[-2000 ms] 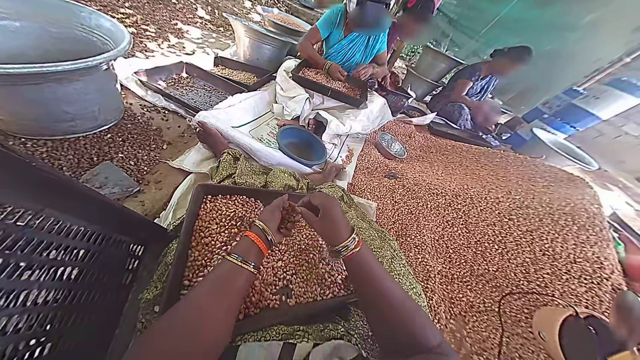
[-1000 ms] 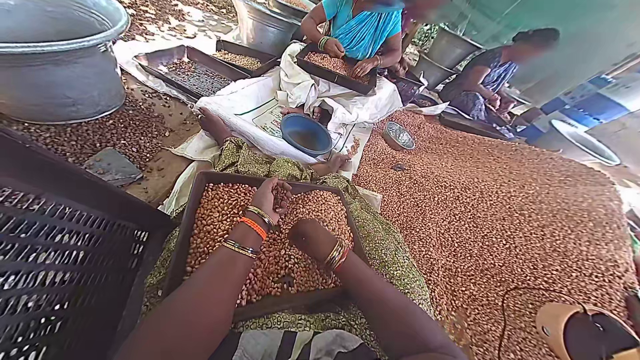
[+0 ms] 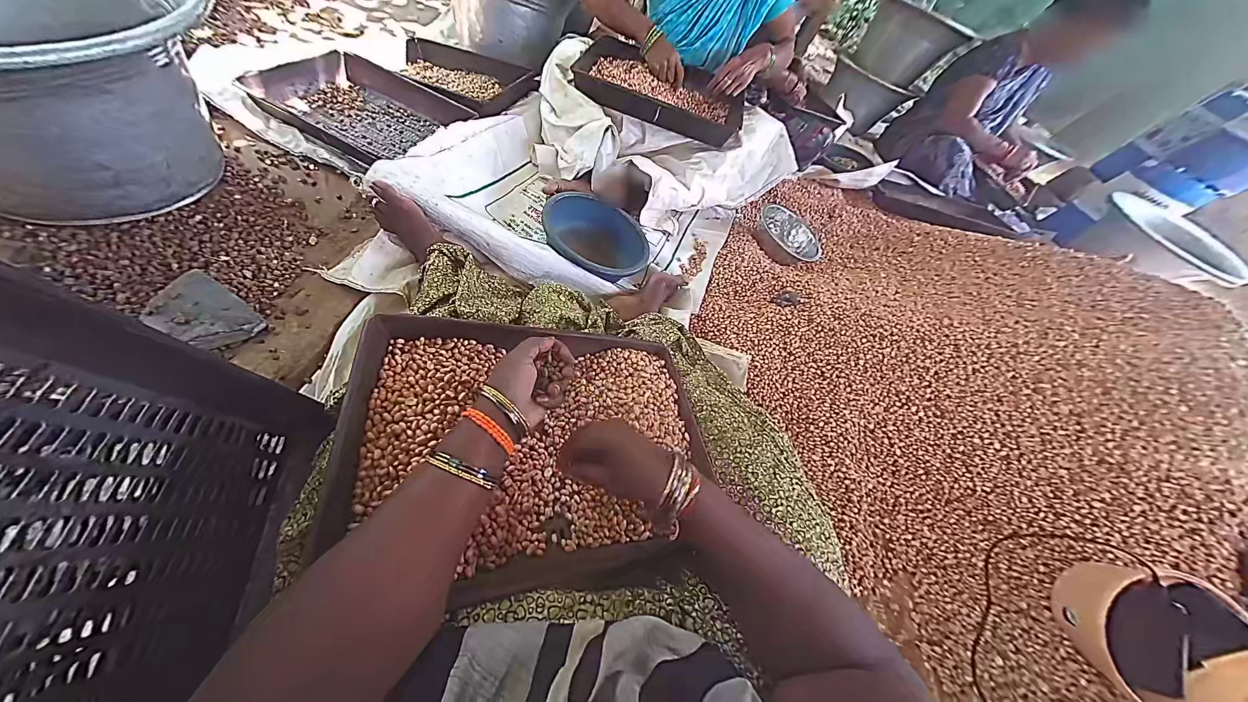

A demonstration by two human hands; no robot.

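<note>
A dark rectangular tray [image 3: 366, 419] lies on my lap over patterned green cloth, spread with small reddish-brown nuts or seeds [image 3: 419, 390]. My left hand [image 3: 531, 382] is cupped above the tray's upper middle, palm up, with several darker brown pieces in its curled fingers. Just right of it and lower, my right hand [image 3: 614, 460] hangs over the nuts, blurred, its fingers bent down; whether it pinches anything cannot be told. Bangles circle both wrists. A small dark piece [image 3: 557, 528] lies among the nuts near the tray's near edge.
A slotted black plastic crate [image 3: 146, 390] stands at left, below a large metal tub [image 3: 107, 127]. A blue bowl [image 3: 597, 234] rests beyond my tray. A wide heap of nuts [image 3: 975, 390] covers the right side. Two co-workers sit ahead, one with a tray [image 3: 663, 112].
My right hand has come away from my left and lowered over the nuts. My left hand stays cupped over the tray. The view has tilted down somewhat.
</note>
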